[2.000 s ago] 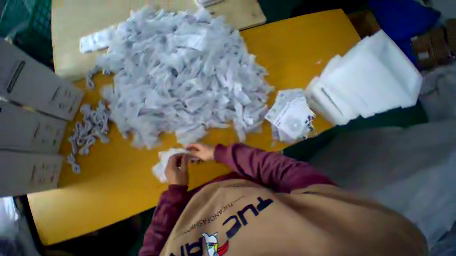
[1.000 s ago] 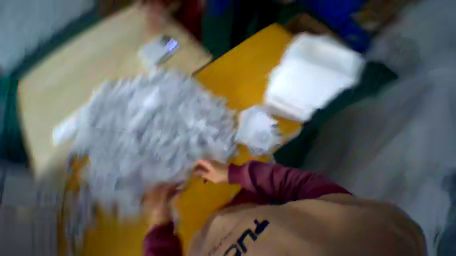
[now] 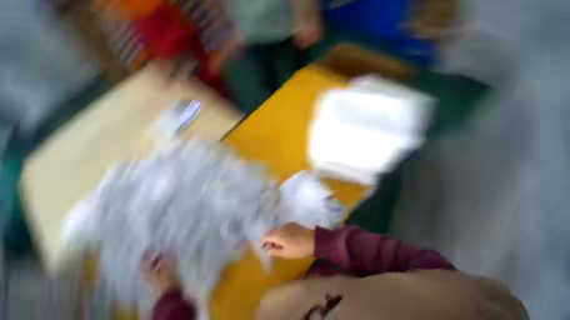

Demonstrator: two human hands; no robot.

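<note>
A big heap of small white-grey packets [image 3: 187, 200] lies across the yellow table and the pale board, blurred. My left hand [image 3: 160, 270] is at the heap's near edge, smeared by motion; whether it holds anything cannot be told. My right hand [image 3: 289, 241] is at the heap's near right edge with its fingers curled together; something pale shows below the fingertips, too blurred to name. A loose pile of white leaflets [image 3: 307, 199] lies just beyond my right hand.
White foam pads [image 3: 369, 131] are stacked at the right end of the yellow table [image 3: 275, 128]. A scale with a lit display [image 3: 189, 114] stands on the pale board [image 3: 81, 153]. A brown carton [image 3: 362, 61] is beyond the foam. Two people stand across the table.
The view has swung, so the table sits lower and people show at the top. My hands have moved apart, the left one to the left along the heap. The pale thing between them is gone from view.
</note>
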